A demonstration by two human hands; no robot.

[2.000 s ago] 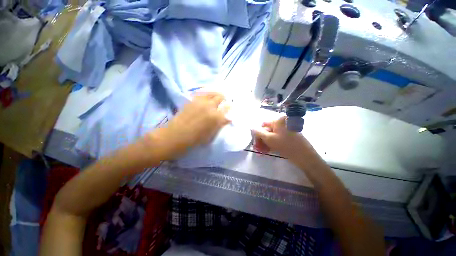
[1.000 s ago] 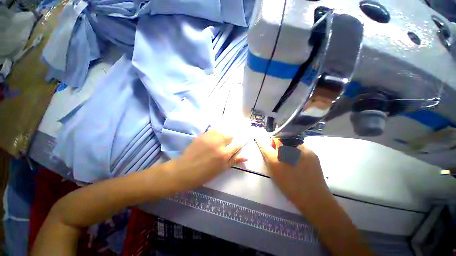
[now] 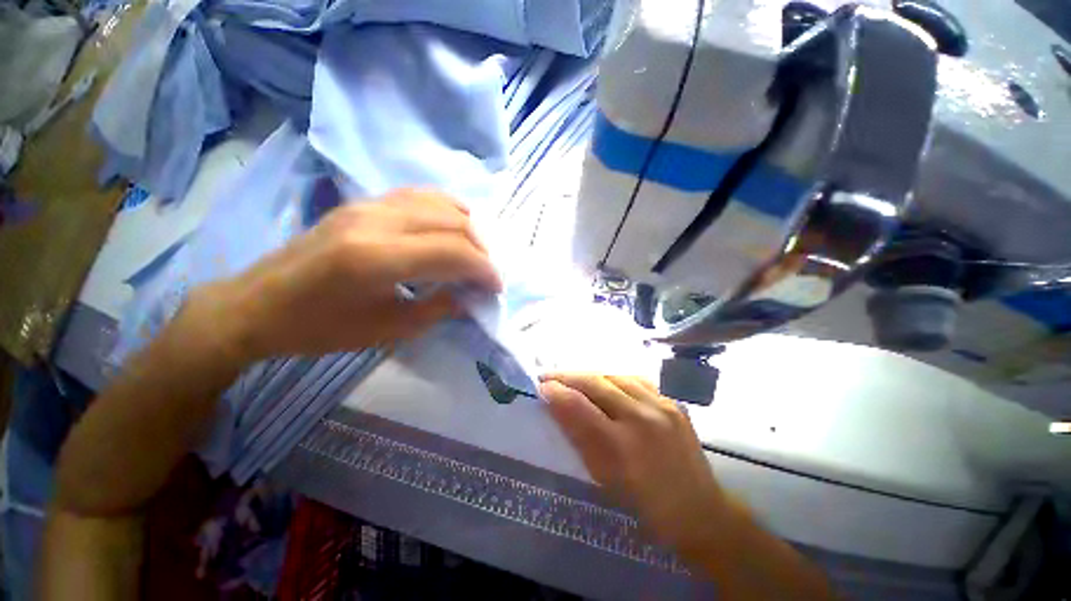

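A light blue garment panel (image 3: 499, 340) stretches between my hands, left of the needle area. My left hand (image 3: 376, 270) is raised and slightly blurred, its fingers closed on the panel's upper part. My right hand (image 3: 617, 423) lies low on the white plate, its fingertips on the panel's pointed lower corner. The sewing machine head (image 3: 705, 153), white with a blue stripe, stands at the right. The presser foot and needle are lost in bright glare. A dark grey block (image 3: 691, 378) sits below the head, just above my right hand.
Light blue panels (image 3: 399, 112) lie piled at the back and fanned at the left. A printed ruler (image 3: 482, 493) runs along the table's front edge. A small dark green opening (image 3: 505, 383) shows beside the panel. A red crate (image 3: 315, 558) with scraps is below the table. Brown board covers the far left.
My left hand has moved up and left from near the needle, lifting the panel. My right hand has moved slightly left and down, away from the grey block. The machine head appears larger than at first.
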